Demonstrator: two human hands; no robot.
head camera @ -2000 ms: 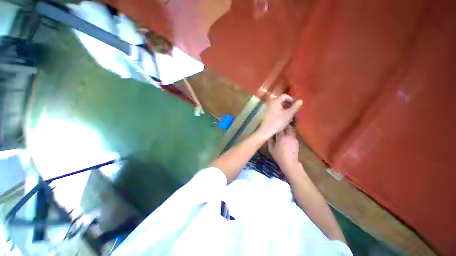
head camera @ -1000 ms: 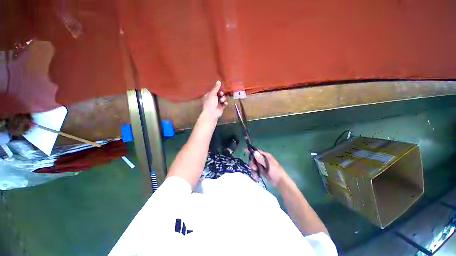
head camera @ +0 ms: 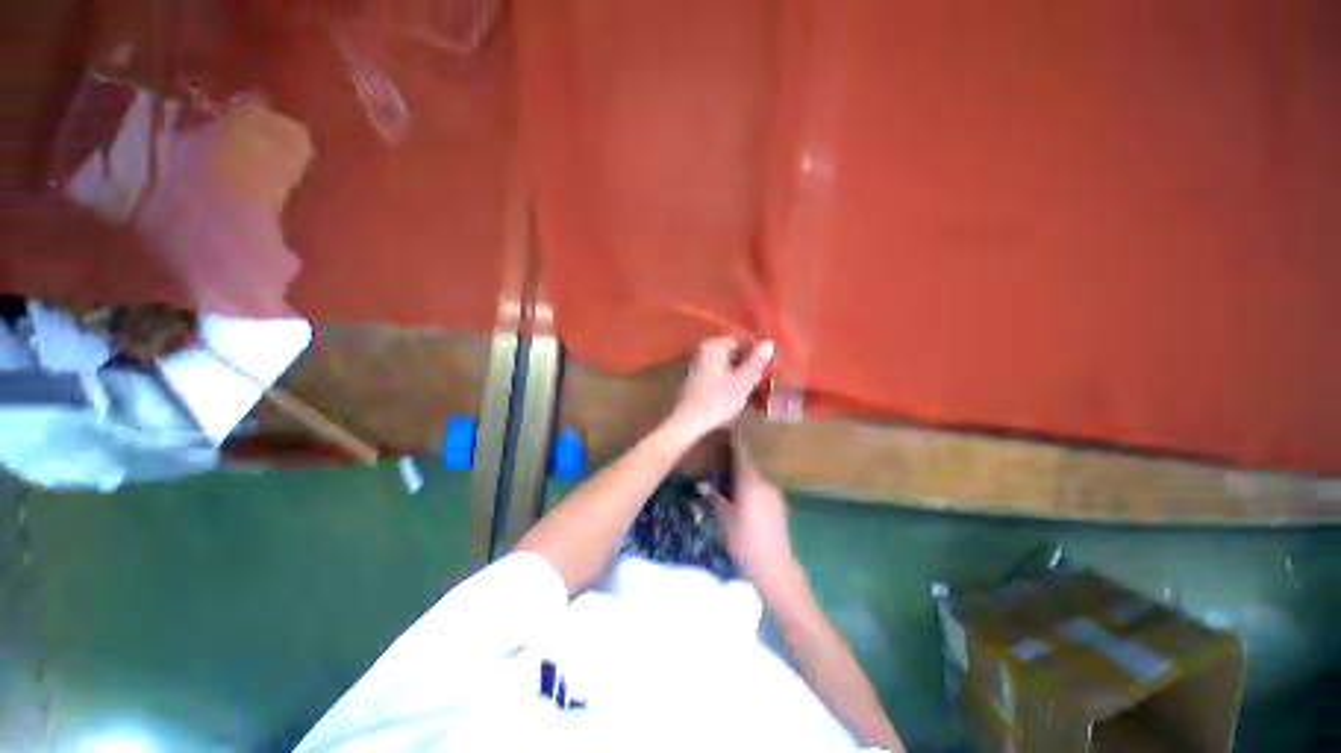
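Observation:
The rust-orange fabric (head camera: 1059,221) lies flat over the table, with a looser, folded part (head camera: 647,191) left of a pale straight strip (head camera: 802,280). My left hand (head camera: 724,386) pinches the fabric's near edge just left of the strip's small pale end piece (head camera: 787,405). The edge is drawn up in small creases at the fingertips. My right hand (head camera: 755,518) is below it, blurred, closed around the scissors. The scissors (head camera: 727,459) show only as a dark narrow shape under the left hand; their blades are mostly hidden.
Metal rails (head camera: 516,427) stick out past the worn table edge (head camera: 941,464), with blue blocks (head camera: 460,443) on both sides. A pale pink patch (head camera: 221,243) lies on the cloth at left, above white sheets (head camera: 243,368). An open cardboard box (head camera: 1088,655) stands on the green floor.
My left hand has gone from beside the fabric edge to pinching it. The scissors, clearly seen a second ago, have moved up towards the edge with my right hand. The view has shifted.

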